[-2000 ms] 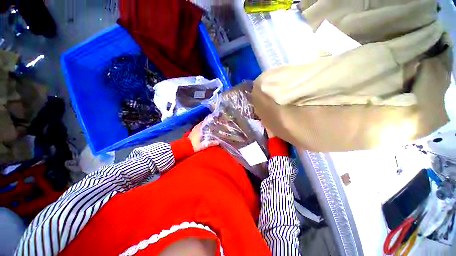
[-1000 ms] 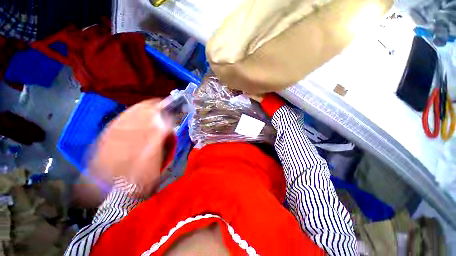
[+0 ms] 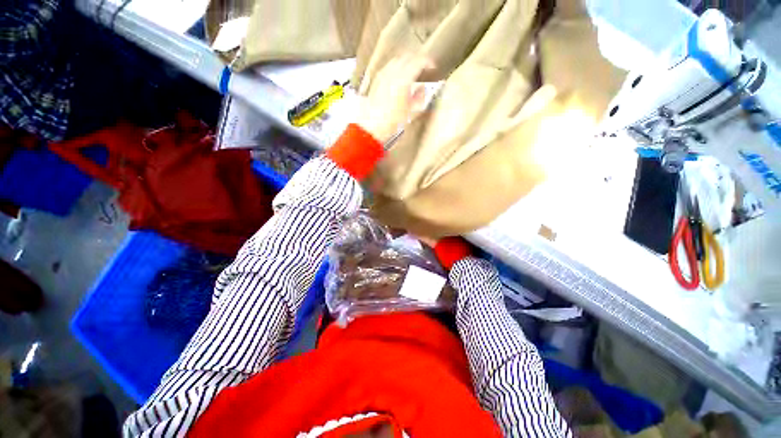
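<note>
The tan-khaki garment piece [image 3: 479, 128] is heaped on the white table and hangs over its front edge. My left hand [image 3: 396, 98] lies on the garment's left part, fingers extended; whether it grips the cloth cannot be told. The clear poly bag [image 3: 368, 269] with brown contents and a white label rests in my lap below the table edge. My right hand [image 3: 426, 241] is mostly hidden under the garment's lower edge, at the top of the bag; its fingers do not show.
A yellow-handled tool [image 3: 315, 104] lies left of my left hand. A white sewing machine [image 3: 676, 77] stands at right, with a black phone [image 3: 652, 204] and scissors [image 3: 698, 252] near it. A blue bin [image 3: 120, 316] and dark red cloth [image 3: 184, 188] are at left.
My left hand, blurred over the blue bin a second ago, is now up on the garment. The view has shifted, bringing the sewing machine and yellow-handled tool into sight. The bag stays in my lap.
</note>
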